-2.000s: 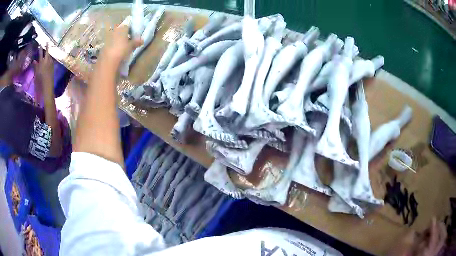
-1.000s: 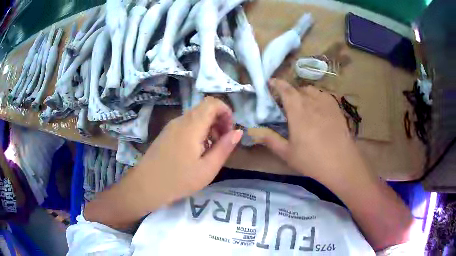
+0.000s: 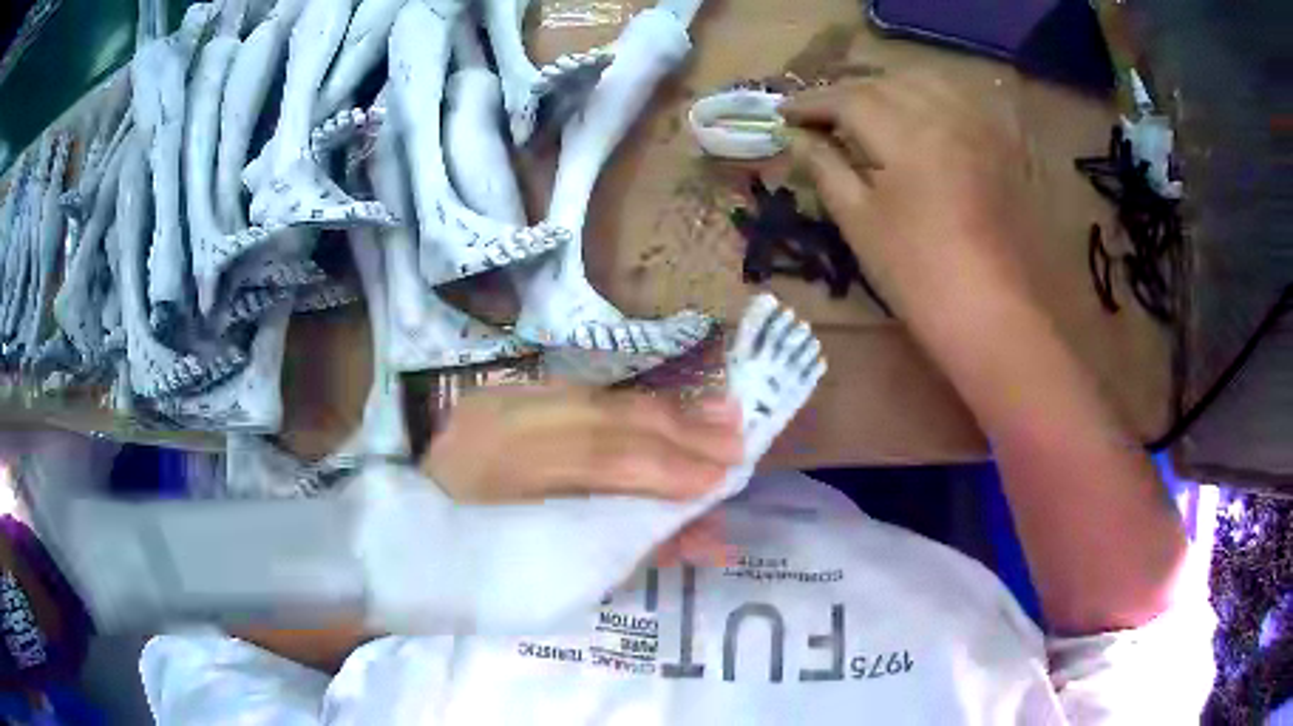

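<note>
My left hand [image 3: 581, 443] is shut on a pale moulded leg [image 3: 496, 560], held across my front at the table's edge. Its foot [image 3: 773, 372] points up and right with the toes spread; the other end is blurred at the left. My right hand [image 3: 908, 163] is at the small white oval dish [image 3: 740, 125], fingertips at its right rim around the end of a thin pale stick. The grip on the stick is partly hidden. A pile of black strap pieces [image 3: 787, 241] lies just below the dish.
Many pale legs [image 3: 440, 156] lie heaped on the cardboard-covered table [image 3: 638, 241] at left and centre. A dark phone [image 3: 993, 29] lies at the top right. More black pieces [image 3: 1134, 227] and a small white item [image 3: 1156, 149] lie at the right.
My left hand now holds a leg crosswise near my body. My right hand has moved up and right to the dish. The view has shifted right.
</note>
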